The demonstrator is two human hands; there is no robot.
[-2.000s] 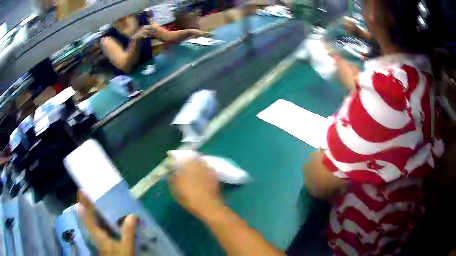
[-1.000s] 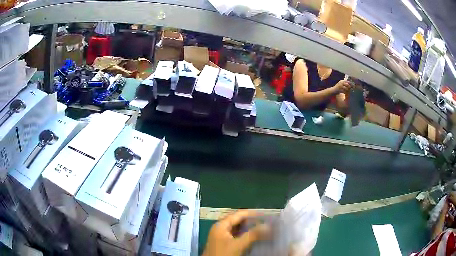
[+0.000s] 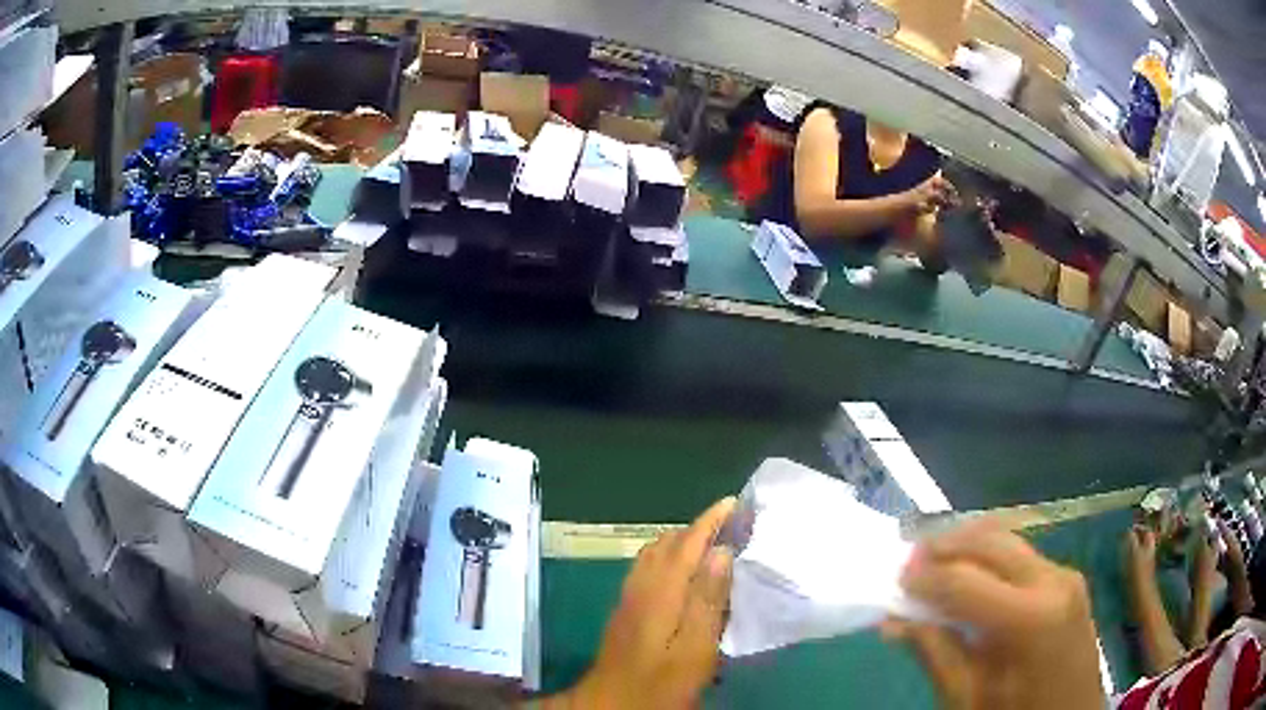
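Observation:
A white wrapped bundle [image 3: 812, 555] is held between my two hands above the green bench, near the bottom centre. My left hand [image 3: 660, 617] grips its left end, where a darker part shows by the fingertips. My right hand [image 3: 993, 596] pinches its right end and is slightly blurred. A pale blue and white carton [image 3: 884, 455] lies just beyond the bundle, over the belt and its pale edge strip, partly hidden by the bundle and my right hand.
Stacked picture cartons [image 3: 299, 430] fill the left. Open cartons [image 3: 555, 174] stand in a row across the dark green belt [image 3: 611, 388]. Blue and chrome parts [image 3: 222, 194] lie far left. A person [image 3: 861, 180] works opposite; a neighbour's hands [image 3: 1180, 569] show at right. A shelf [image 3: 778, 83] spans above.
The view has swung from the right-hand neighbour to the left stack and line. My right hand has come in and now holds the bundle with my left. The carton beyond lies at a different angle.

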